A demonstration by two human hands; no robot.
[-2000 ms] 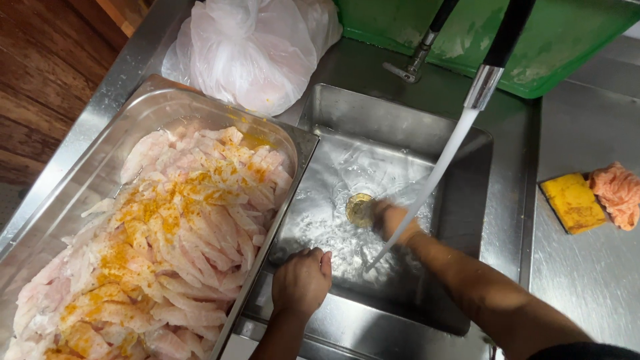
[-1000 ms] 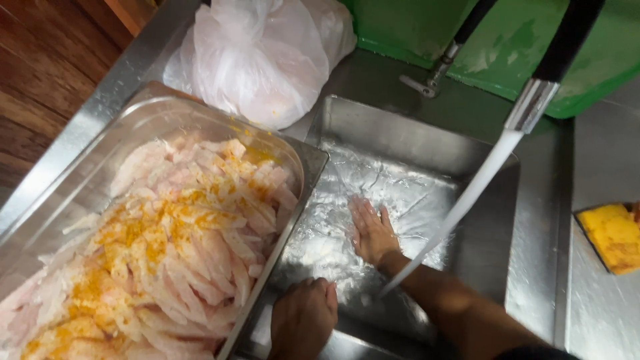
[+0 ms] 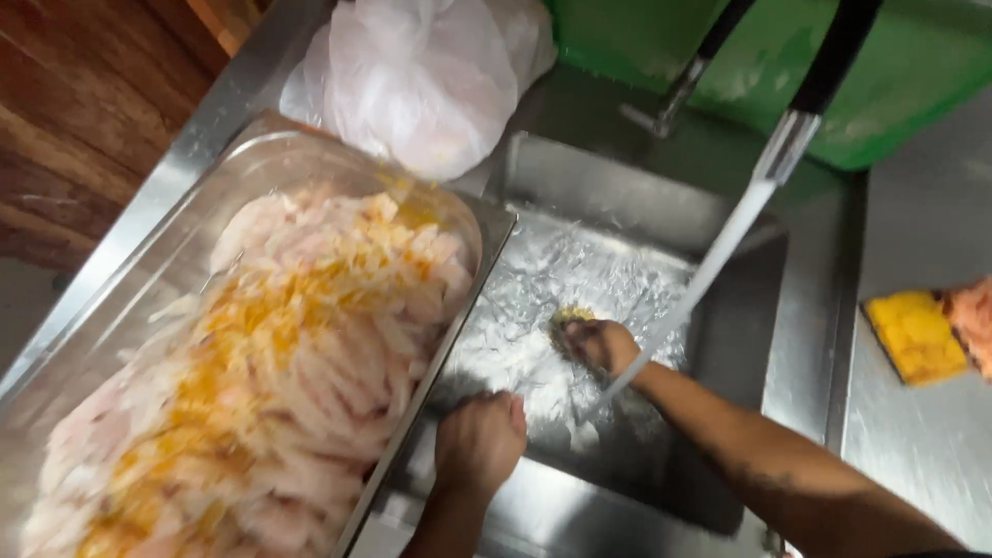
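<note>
Water pours from a hose faucet's metal spout into a stainless steel sink. My right hand is low in the basin, at the yellowish round drain strainer, its fingers at the strainer's edge; whether they grip it is blurred. My left hand is curled at the near left side of the sink, beside the steel pan's rim; nothing shows in it. In that pan lie raw, pale meat strips with orange-yellow seasoning on top.
A knotted white plastic bag stands behind the pan. A green plastic container rises behind the sink, near a small metal tap. On the steel counter at right lie a yellow sponge and a salmon-coloured cloth or scrubber.
My right hand was spread flat in the basin a second ago; now its fingers are bent at the strainer. My left hand has stayed by the near left edge.
</note>
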